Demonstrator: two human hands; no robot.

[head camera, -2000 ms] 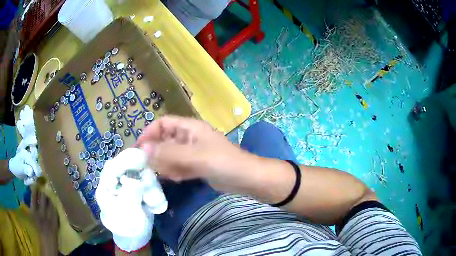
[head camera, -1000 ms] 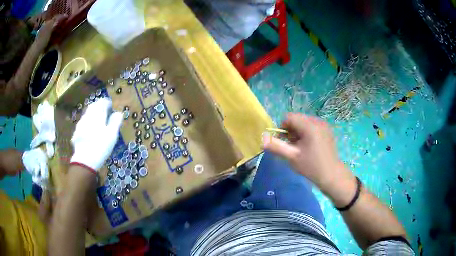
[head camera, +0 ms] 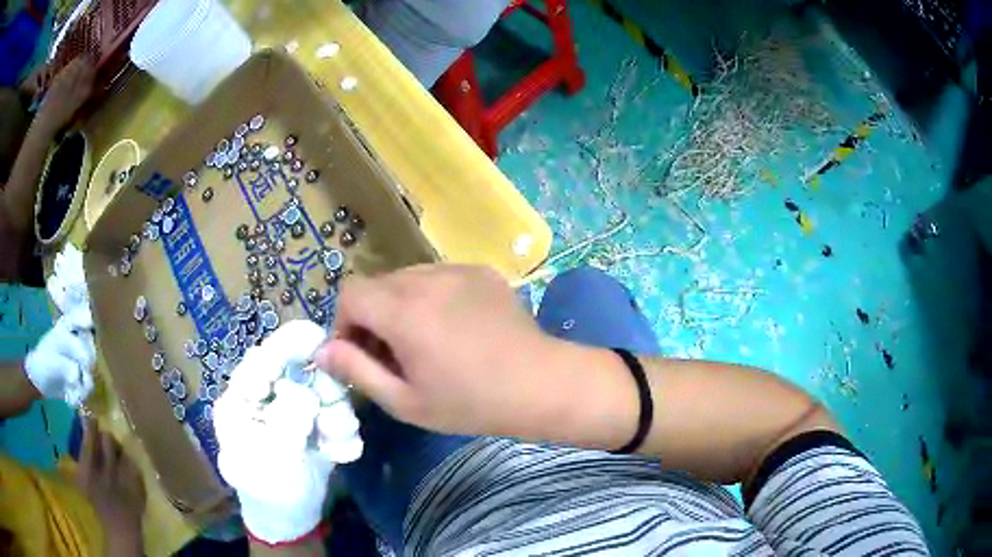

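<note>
The shallow cardboard tray [head camera: 381, 185] holds many small round buttons, some dark and shiny [head camera: 253, 261], some with pale rings [head camera: 270, 320]. My left hand [head camera: 281, 435], in a white glove with a red cuff edge, is curled at the tray's near edge. A tiny greyish piece, seemingly a button, shows at its fingers. My bare right hand [head camera: 435, 343] is beside it, thumb and fingers bent together at the glove's fingertips. Whether the right fingertips grip anything is hidden.
A yellow table [head camera: 479, 212] carries a white tub [head camera: 190, 49], a dark-filled dish [head camera: 63, 187] and a light dish [head camera: 112, 180]. Another person's white-gloved hand [head camera: 63, 354] is left of the tray. A red stool [head camera: 522, 93] and straw-coloured scrap [head camera: 740, 125] lie beyond the table.
My left hand has come back from over the tray's buttons to its near edge. My right hand has moved left to meet it; the thin pale stick it held no longer shows.
</note>
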